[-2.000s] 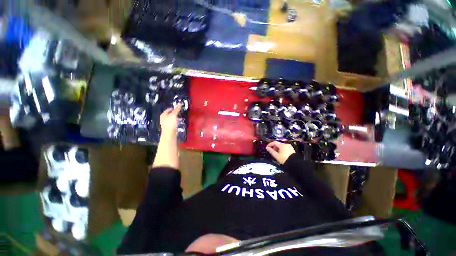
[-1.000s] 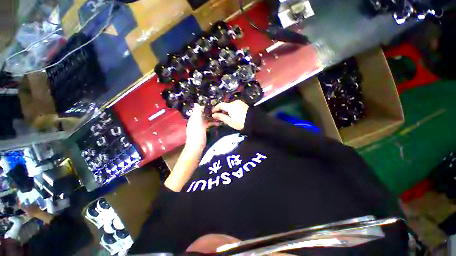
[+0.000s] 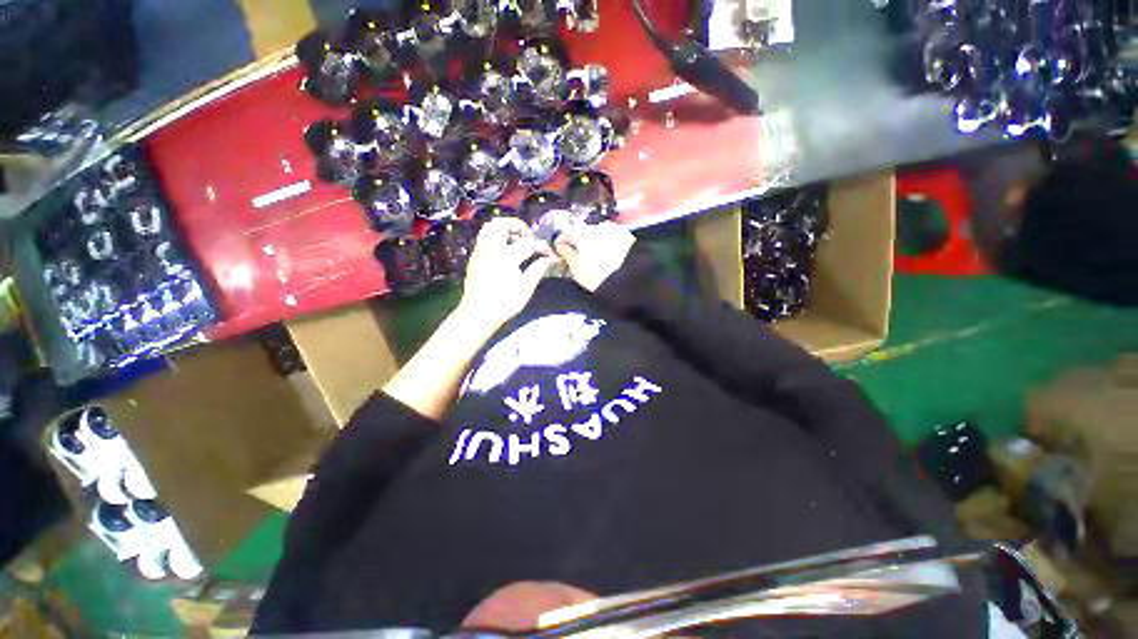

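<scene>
My left hand (image 3: 505,265) and my right hand (image 3: 595,253) meet at the front edge of the red mat (image 3: 250,212), fingertips close together. Between them is a small shiny, purplish-clear part (image 3: 550,226), a ring or lens insert, pinched by the fingers; the fingers partly hide it. Glossy black round housings (image 3: 483,175) stand in close rows on the mat just beyond my hands. A black blister tray (image 3: 125,268) with small shiny parts lies at the left end of the mat.
Open cartons stand below the bench edge: one at right (image 3: 861,268) with dark parts, one at left (image 3: 212,412). White units (image 3: 119,493) sit at the lower left. A dark corded tool (image 3: 705,69) lies on the mat's right end. Loose glossy parts (image 3: 1023,63) lie at the upper right.
My left hand has moved from the blister tray to beside my right hand. Both hands are now at the mat's front edge with a small part between them. The view has turned and come closer.
</scene>
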